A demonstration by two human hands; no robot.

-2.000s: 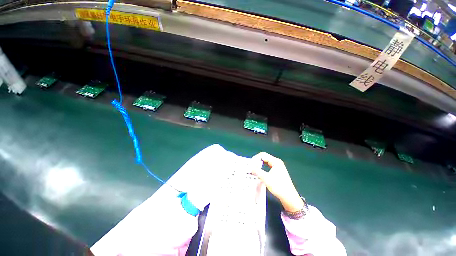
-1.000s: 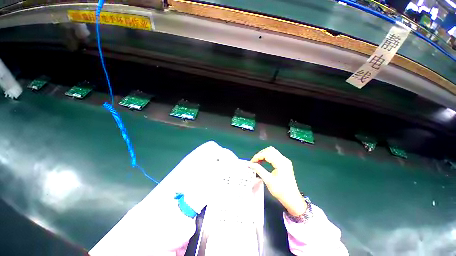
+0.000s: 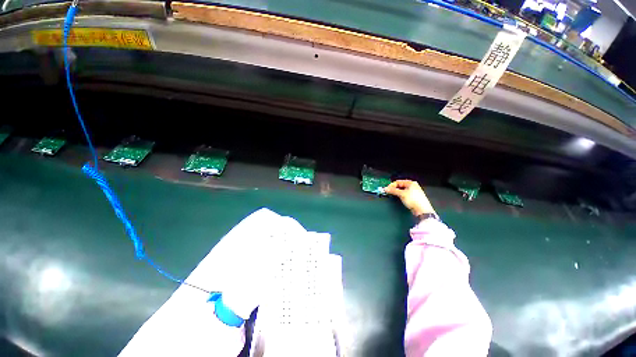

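Observation:
My right hand [image 3: 413, 196] reaches out to the conveyor belt. Its fingertips are at the near right corner of a green circuit board [image 3: 375, 180]; whether a small label is between them cannot be told. My left hand [image 3: 268, 230] is overexposed to white and holds a white label sheet [image 3: 300, 286] with rows of small dark marks above the green bench. Its fingers cannot be told apart from the sheet. A bright blue wrist strap [image 3: 227, 311] is at my left wrist.
More green boards [image 3: 297, 169] lie spaced along the dark conveyor belt [image 3: 335, 187]. A coiled blue cord [image 3: 115, 209] rises from the strap on the left. Beyond are a metal rail with a yellow label [image 3: 94, 38] and a hanging paper tag [image 3: 481, 75].
My right hand has left the sheet and moved forward to a board. The sheet in my left hand sits slightly lower and further left. The view has shifted right.

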